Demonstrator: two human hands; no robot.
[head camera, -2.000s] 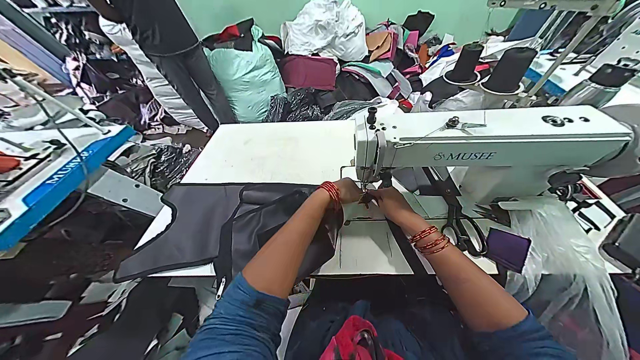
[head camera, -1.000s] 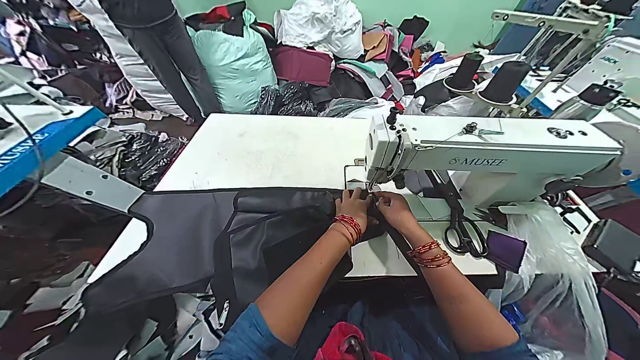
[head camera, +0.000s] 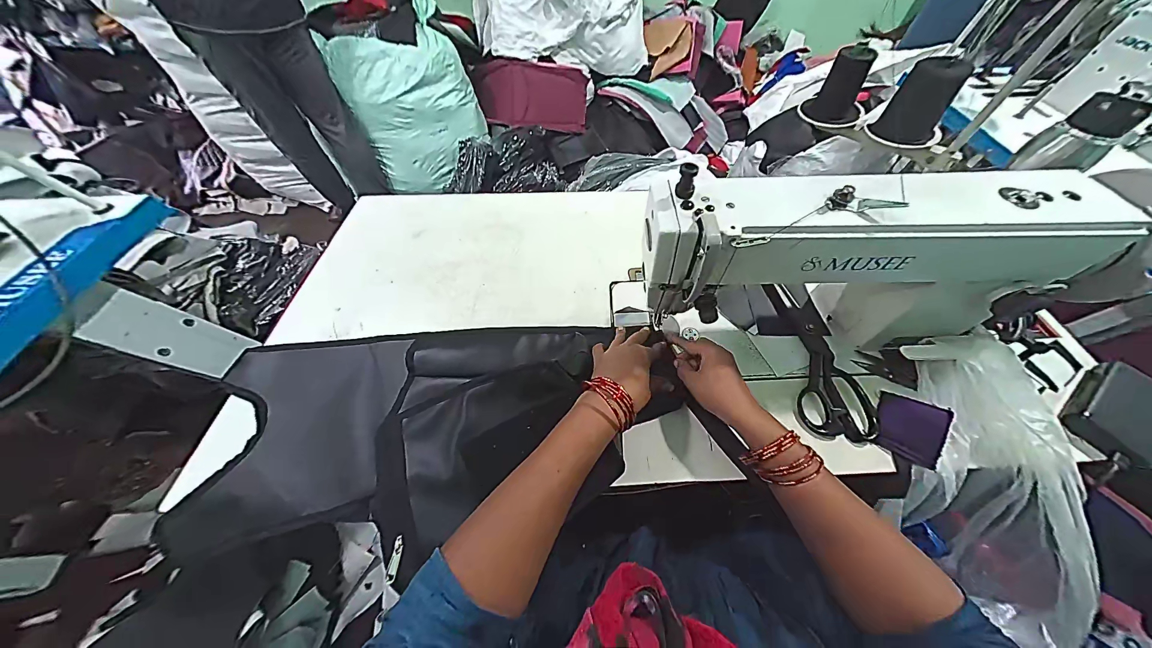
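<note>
A black fabric piece with bound edges (head camera: 315, 423) lies across the left of the white table and hangs over its front edge. My left hand (head camera: 624, 364) presses on its right end, fingers spread, just in front of the needle area of the white sewing machine (head camera: 900, 243). Close beside it, my right hand (head camera: 706, 369) pinches the fabric's edge or a black strip at the presser foot. The black strip (head camera: 720, 436) runs from there under my right wrist. What lies beneath my fingers is hidden.
Black-handled scissors (head camera: 819, 378) rest right of my right hand, beside a purple fabric piece (head camera: 913, 429) and a clear plastic bag (head camera: 999, 468). Black thread cones (head camera: 922, 99) stand behind the machine. A person in dark trousers (head camera: 270, 81) stands behind the table at the left.
The black fabric's right end has moved further in under the machine head, and its left part now reaches further left. Both hands remain near the needle, my left hand now flatter on the fabric.
</note>
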